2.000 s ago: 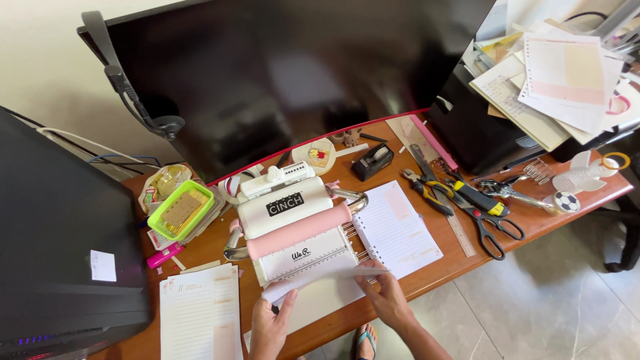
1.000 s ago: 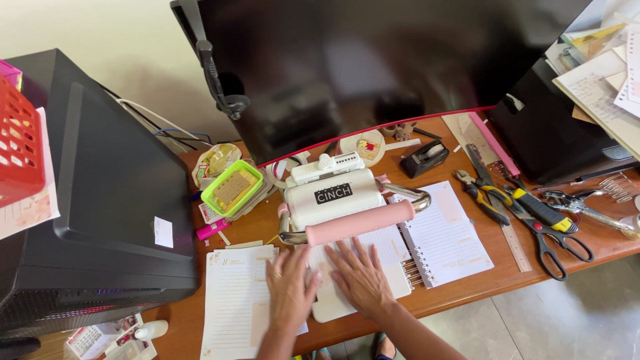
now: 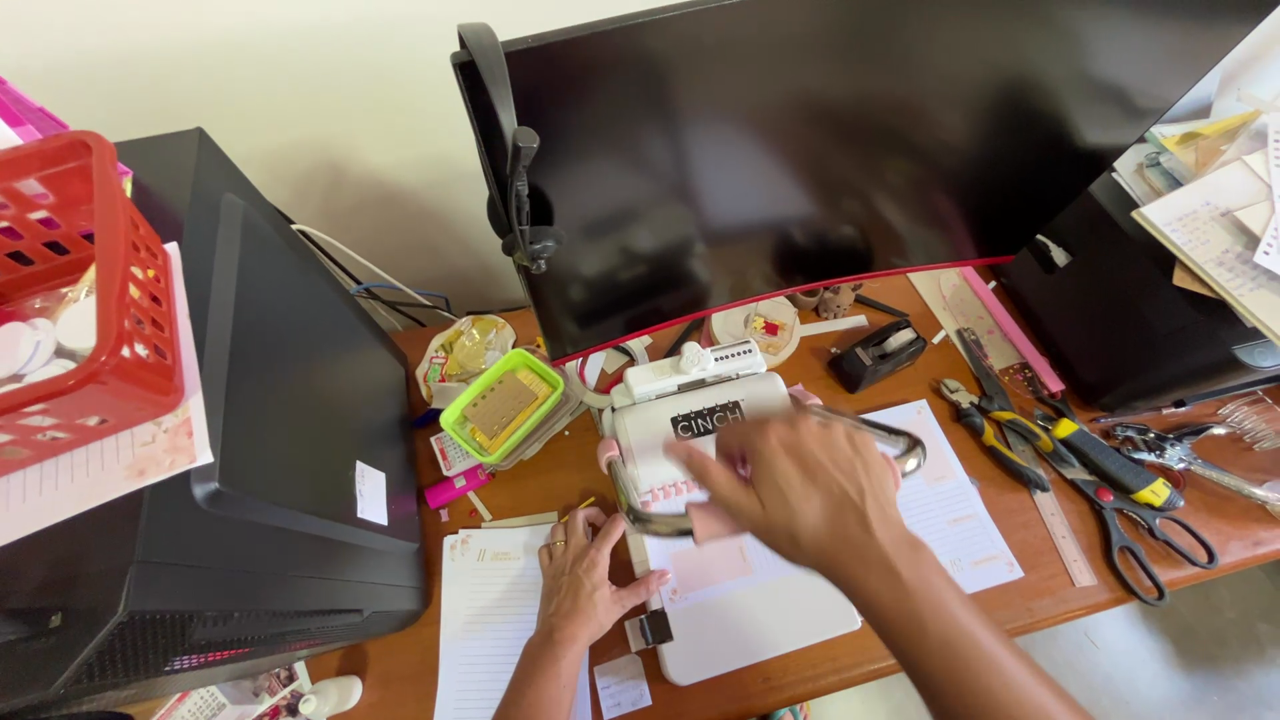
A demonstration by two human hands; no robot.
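Note:
A white Cinch binding machine (image 3: pixel 690 400) stands on the wooden desk, its handle lowered toward the front. My right hand (image 3: pixel 815 480), blurred, is over the handle's padded bar; whether its fingers are closed on it is hard to tell. Lined printed sheets (image 3: pixel 710 570) lie in the machine over its white base. At the machine's left front edge rests my left hand (image 3: pixel 580 570), fingers bent, thumb reaching toward the sheets. A stack of lined paper (image 3: pixel 500 620) lies beneath and left of it. More punched pages (image 3: pixel 950 500) are right of the machine.
Scissors (image 3: pixel 1130 520), pliers (image 3: pixel 990 430), a metal ruler (image 3: pixel 1060 530) and a hole punch (image 3: pixel 1190 455) lie at right. A tape dispenser (image 3: pixel 878 355) is behind the machine. A green tray (image 3: pixel 500 405) stands at left, beside a black computer case (image 3: pixel 300 400). A monitor (image 3: pixel 850 150) borders the back.
Both hands were flat on the machine's front one second ago; my right hand has moved up to the handle and my left to the side edge. The view has shifted left.

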